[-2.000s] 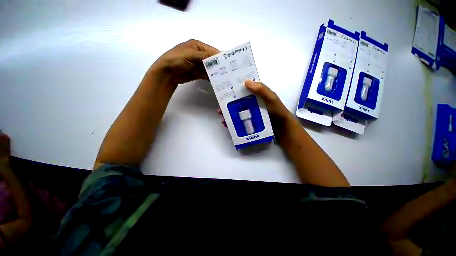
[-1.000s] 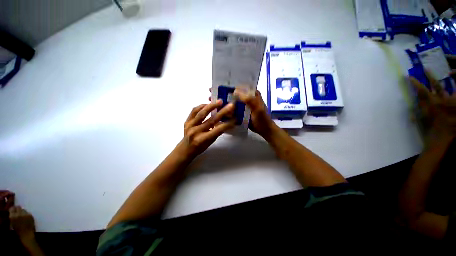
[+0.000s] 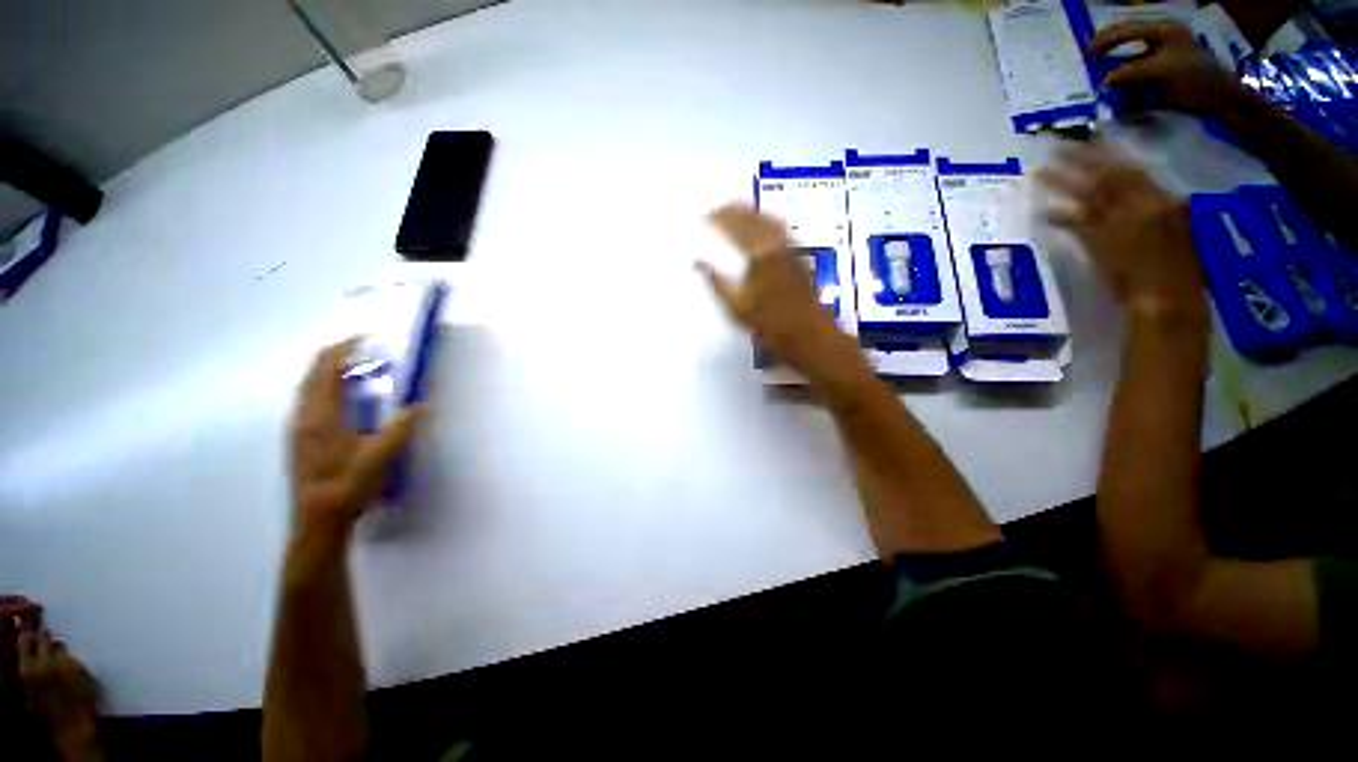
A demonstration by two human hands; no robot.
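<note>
My left hand (image 3: 340, 439) is around a white-and-blue retail box (image 3: 390, 320) at the left, blurred, on or just over the table. My right hand (image 3: 775, 283) has its fingers apart over the leftmost of three boxes in a row; that box (image 3: 804, 191) is partly hidden by the hand. The middle box (image 3: 901, 276) and the right box (image 3: 1005, 276) lie face up, each with a white charger showing in a blue panel. Their end flaps stick out at both ends.
A black smartphone (image 3: 445, 194) lies at upper left. A neighbour's hand (image 3: 1124, 223) is blurred just right of the row. Blue insert trays (image 3: 1266, 276) lie at the right, more boxes (image 3: 1043, 67) at upper right. Another person's hands (image 3: 52, 663) are at lower left.
My left hand has carried the held box to the left; my right hand has let go and moved right. The row has gone from two boxes to three. A neighbour's hand has come near it.
</note>
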